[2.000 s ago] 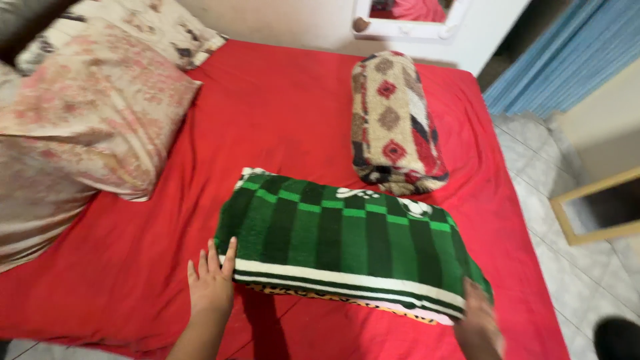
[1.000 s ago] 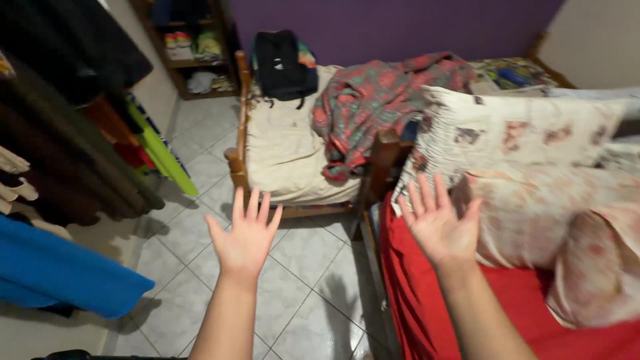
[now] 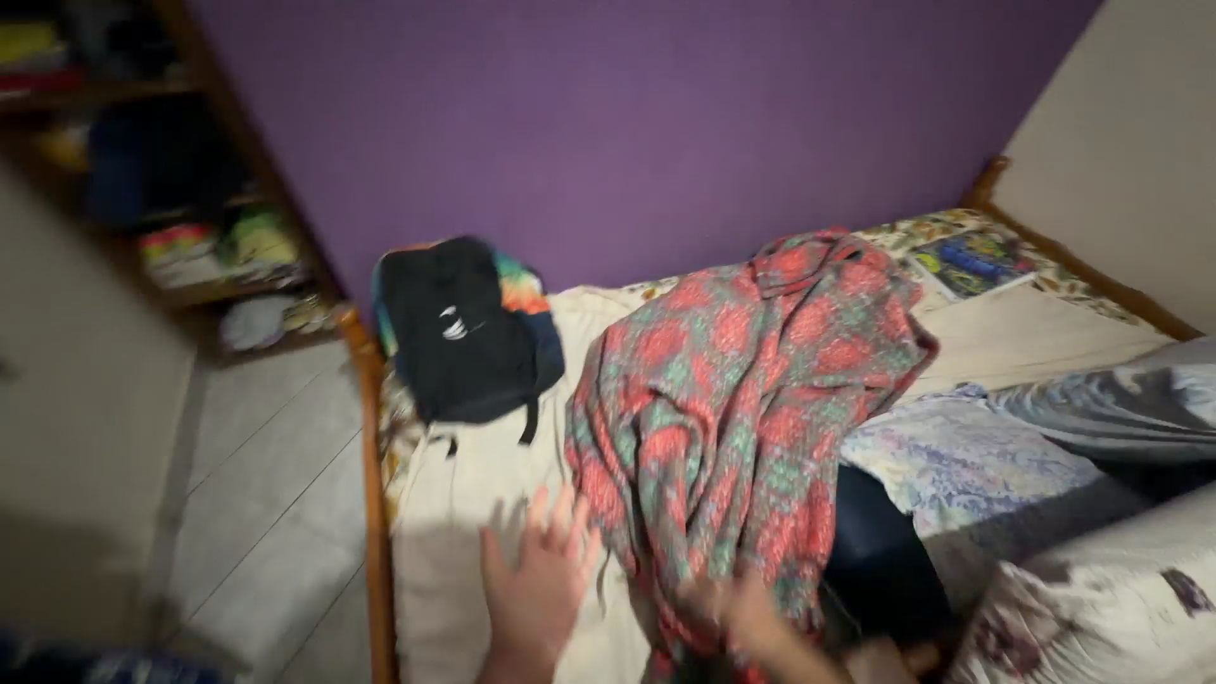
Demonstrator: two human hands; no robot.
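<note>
A rumpled red, grey and green patterned blanket point(image 3: 750, 380) lies across a bed with a cream sheet point(image 3: 442, 560). My left hand point(image 3: 541, 560) is held over the sheet at the blanket's left edge, fingers apart, holding nothing. My right hand point(image 3: 731, 608), blurred, is at the blanket's lower part; whether its fingers grip the cloth cannot be made out. A black backpack point(image 3: 456, 332) with multicoloured sides lies on the bed near the purple wall. To the blanket's right are a pale floral cloth point(image 3: 964, 456) and a dark blue item point(image 3: 879, 541).
Wooden bed rails point(image 3: 380, 570) edge the bed. A shelf unit point(image 3: 223, 290) with folded items stands at the left, beyond the tiled floor point(image 3: 275, 513). A colourful magazine or book point(image 3: 974, 264) lies at the back right. A patterned pillow point(image 3: 1092, 589) is at the lower right.
The view has turned from the red bed with the green folded blanket to the bed by the purple wall. My hands have left the green blanket; the right is now at the red-and-grey one.
</note>
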